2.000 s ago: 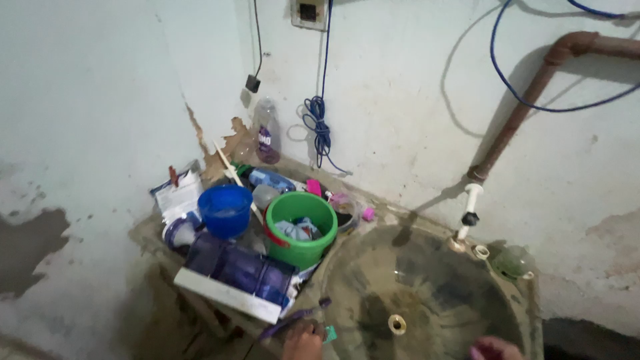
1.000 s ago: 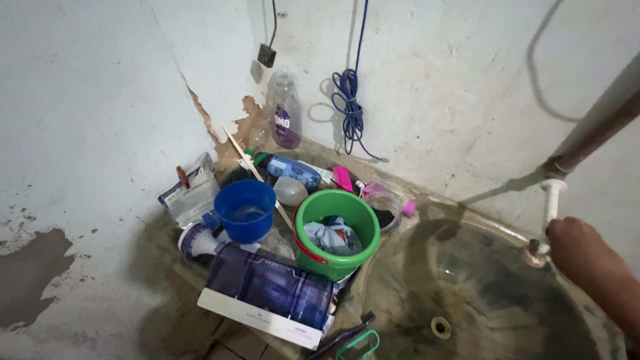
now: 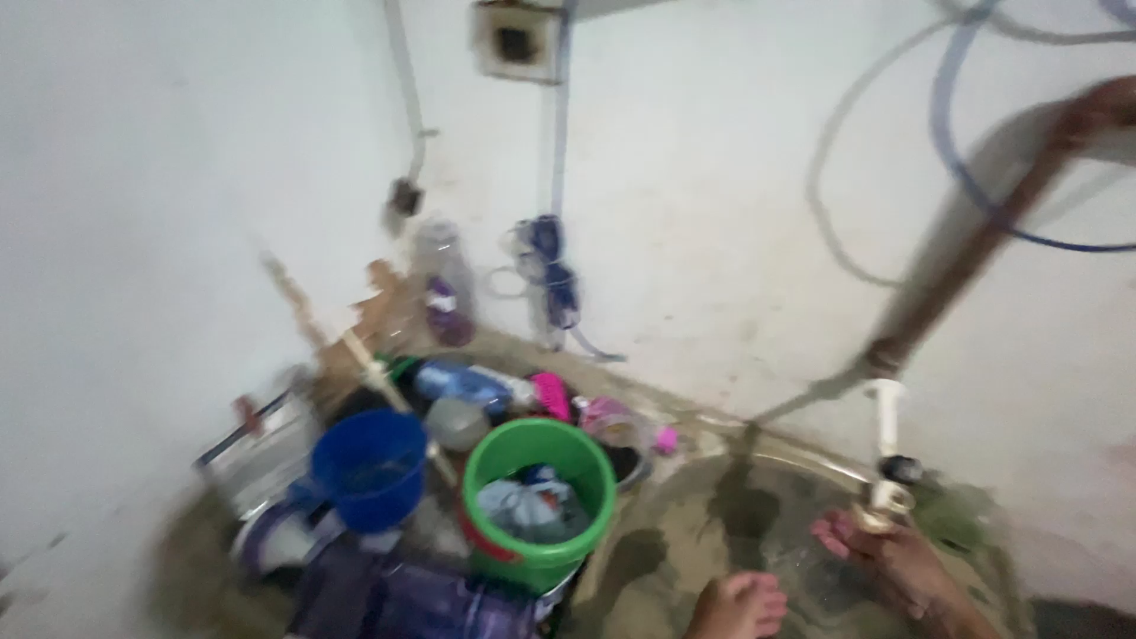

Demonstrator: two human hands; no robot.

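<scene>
My right hand (image 3: 887, 555) is under the outlet of the white plastic tap (image 3: 887, 444), palm turned up with the fingers toward the left. Lower and to its left, my left hand (image 3: 741, 608) is over the stained sink basin (image 3: 674, 541), fingers curled, with no object visible in it. A green bucket (image 3: 541, 506) holding wet cloth stands left of the basin. The view is blurred, and whether water runs from the tap cannot be told.
A blue plastic tub (image 3: 368, 466), a purple container (image 3: 426, 599), a blue bottle (image 3: 461, 383) and a detergent bottle (image 3: 445, 293) crowd the left ledge. A brown pipe (image 3: 1003, 231) slants down the wall to the tap. Coiled blue cable (image 3: 555, 271) hangs behind.
My right hand, on the tap a second ago, is now below its outlet. My left hand, out of view a second ago, is visible over the basin. The view has shifted.
</scene>
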